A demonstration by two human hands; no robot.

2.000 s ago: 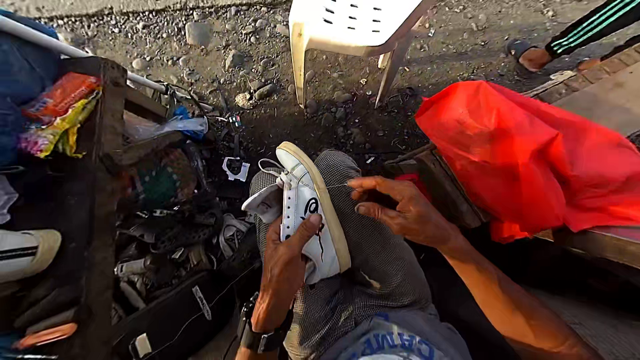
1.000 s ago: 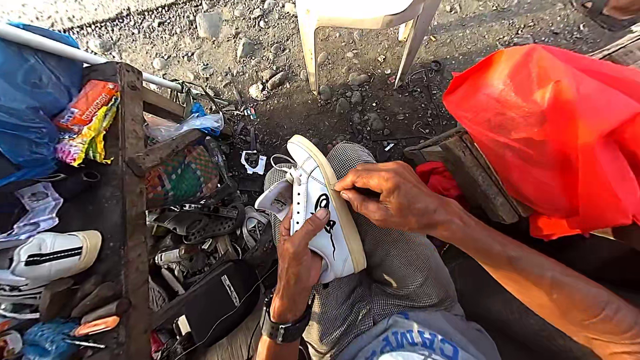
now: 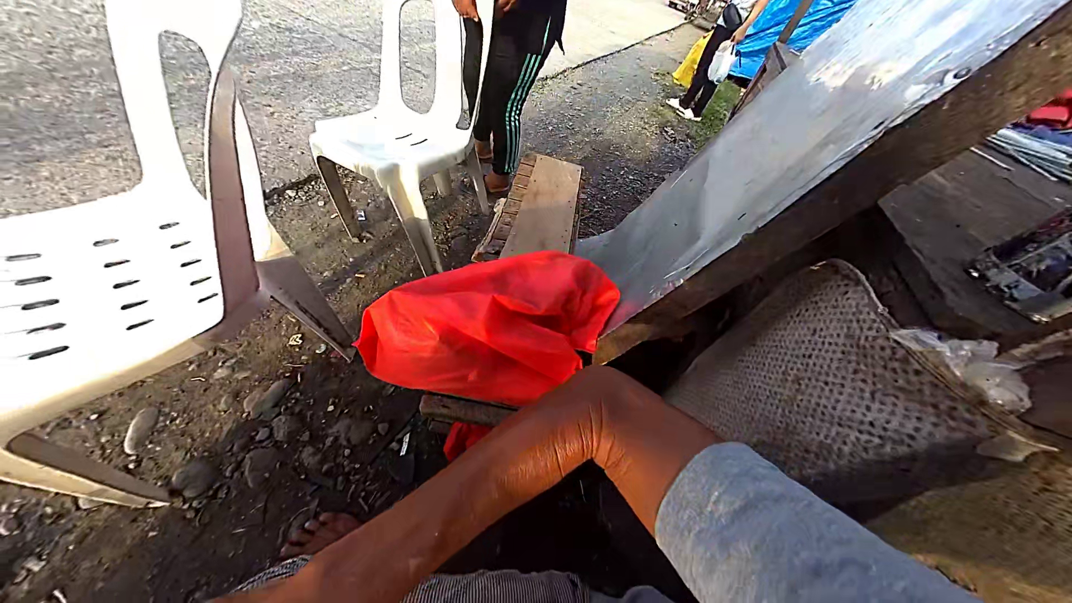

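Neither of my hands shows in the head view; only my bent right forearm and elbow cross the lower middle, under a grey sleeve. The forearm runs down past the bottom edge at the left, so whatever that hand holds is hidden. Just beyond the elbow lies a red fabric or plastic cover on a wooden bench. A bit of my patterned trousers shows at the bottom edge. The white sneaker is out of sight.
White plastic chairs stand at the left on stony ground. A wooden board extends behind the red cover. A slanting metal-topped plank and a woven sack occupy the right side. People stand farther back.
The view has swung strongly to the right. My hands and the white sneaker, seen in both earlier frames, have left the picture; the chairs and standing people have come in.
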